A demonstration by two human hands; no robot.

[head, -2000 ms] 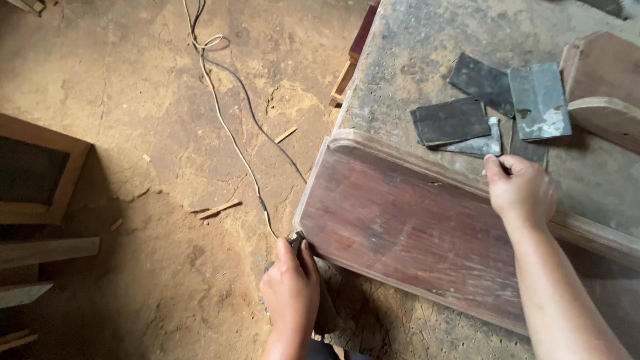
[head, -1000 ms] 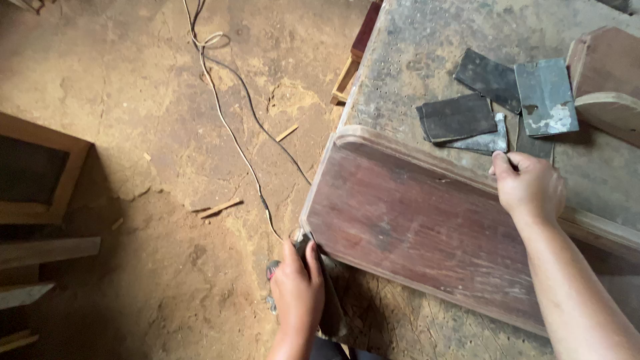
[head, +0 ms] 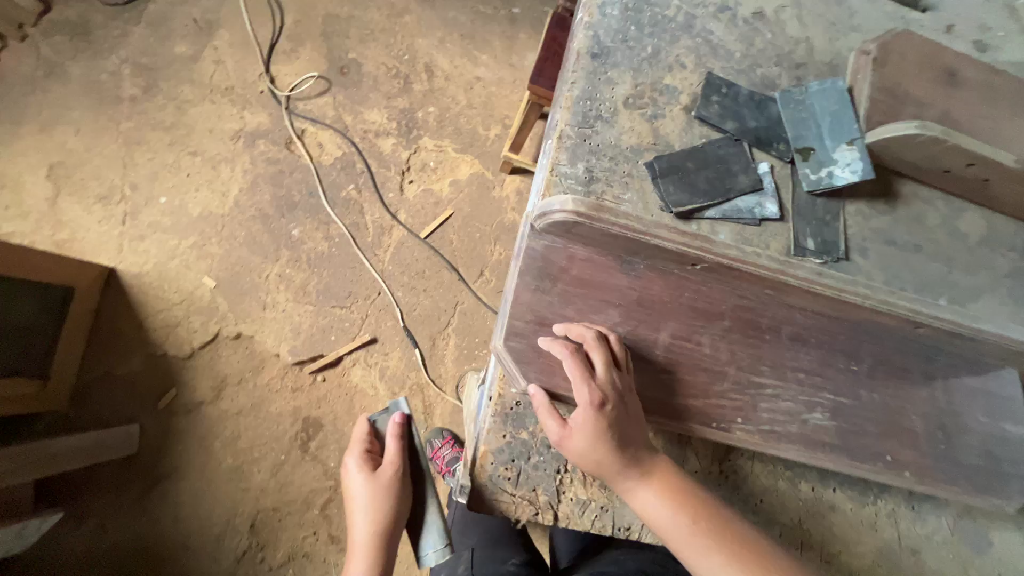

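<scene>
My left hand [head: 380,472] grips a folded strip of dark grey sandpaper [head: 420,496] between thumb and fingers, off the bench's left edge. My right hand [head: 596,396] hovers over or rests on the near left corner of a reddish-brown wooden panel [head: 720,352], its fingers spread; contact is hard to tell. The panel has a raised, rounded strip [head: 608,216] along its far side. Beyond that strip, several pieces of dark sandpaper [head: 704,176] lie overlapping, with a lighter grey, worn piece [head: 824,136] on top.
The scarred workbench [head: 624,96] carries another wooden piece [head: 944,104] at the far right. Cords [head: 344,224] trail over the dirty floor to the bench. A small wooden stool or frame [head: 532,120] stands beyond the bench edge, and a framed wooden piece [head: 64,320] lies at the left.
My right hand has left the far strip near the sandpaper and come to the panel's near left corner. My left hand has moved left, away from that corner, with folded sandpaper now showing in it.
</scene>
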